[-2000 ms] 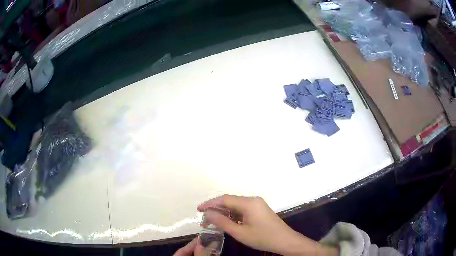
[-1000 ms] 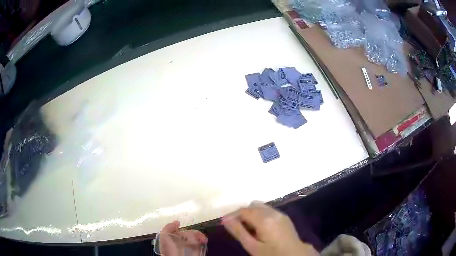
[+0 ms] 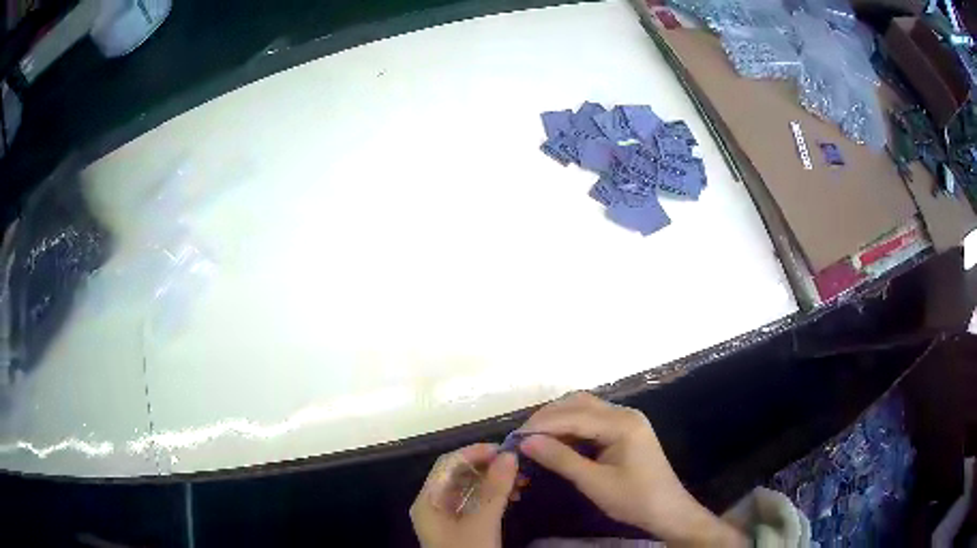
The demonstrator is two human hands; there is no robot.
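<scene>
My left hand [image 3: 463,501] is at the bottom centre, off the table's front edge, with a clear plastic case [image 3: 468,497] in its fingers. My right hand [image 3: 611,458] is against it and pinches a small purple-blue square [image 3: 513,440] between thumb and fingertips, at the case. The fingers hide most of the case and square, so I cannot tell whether the square is inside. A heap of purple-blue squares [image 3: 632,161] lies on the right part of the white surface [image 3: 407,246].
A dark bag [image 3: 48,273] and faint clear pieces [image 3: 177,257] lie at the left. Brown cardboard [image 3: 820,209] at the right holds clear bags [image 3: 798,59], a white strip [image 3: 801,145] and a small dark piece [image 3: 832,153]. A mass of filled cases [image 3: 852,471] is low at right.
The lone square below the heap is gone from the white surface. My right hand now holds a square and has come together with my left hand. The view has shifted.
</scene>
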